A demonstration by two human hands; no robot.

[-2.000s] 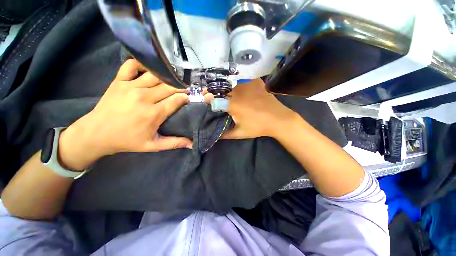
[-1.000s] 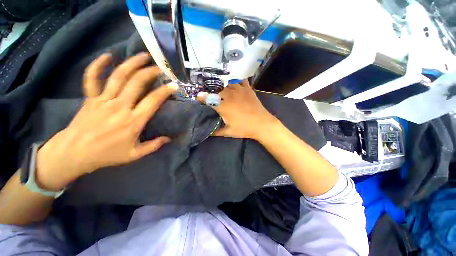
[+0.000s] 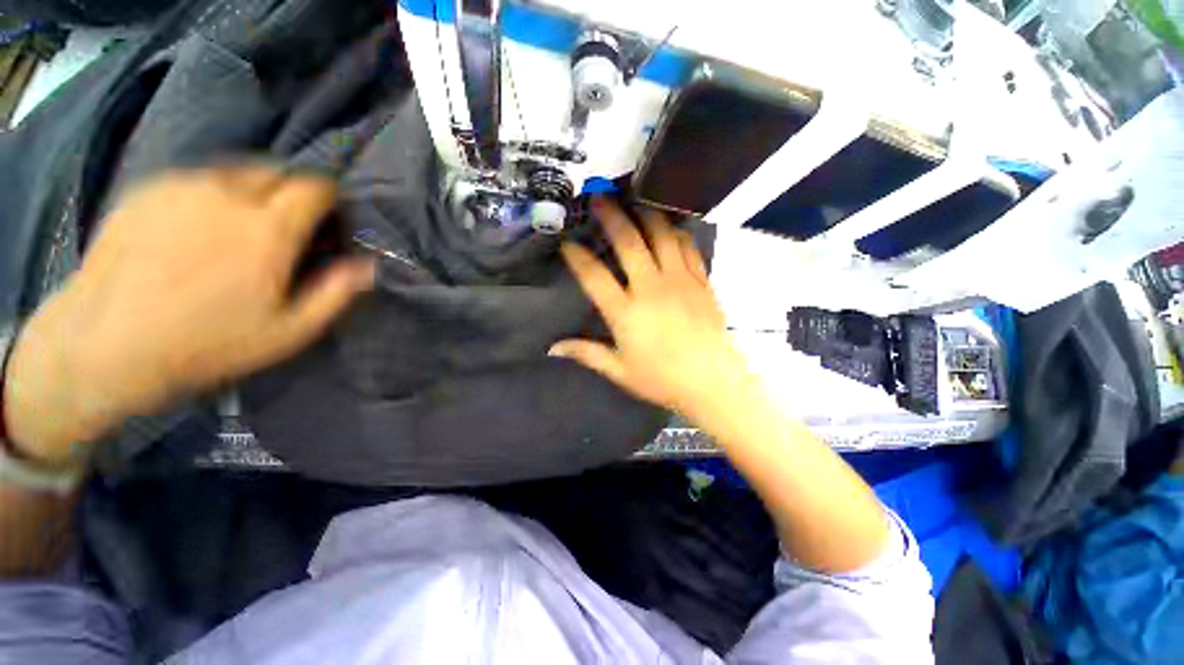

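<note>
The charcoal garment panel lies across the table, bunched near the presser foot area. My left hand is at the left, blurred, above the cloth, its fingers bent; whether it grips cloth is unclear. My right hand rests with fingers spread on the panel's right part, just right of the needle area. The thread tension spring with its pale cap is beside its fingertips. The needle itself is too small to make out. A short pale line of stitching shows near my left fingertips.
The white sewing machine head stands behind and to the right. A black strip bundle and a control box are at the right. A ruler strip runs along the front edge. Dark cloth and blue cloth heap at far right.
My left hand has lifted off the panel and moved left. My right hand's fingers have spread. The panel has shifted, and the yellow-stitched fold between the hands no longer shows. The view has shifted.
</note>
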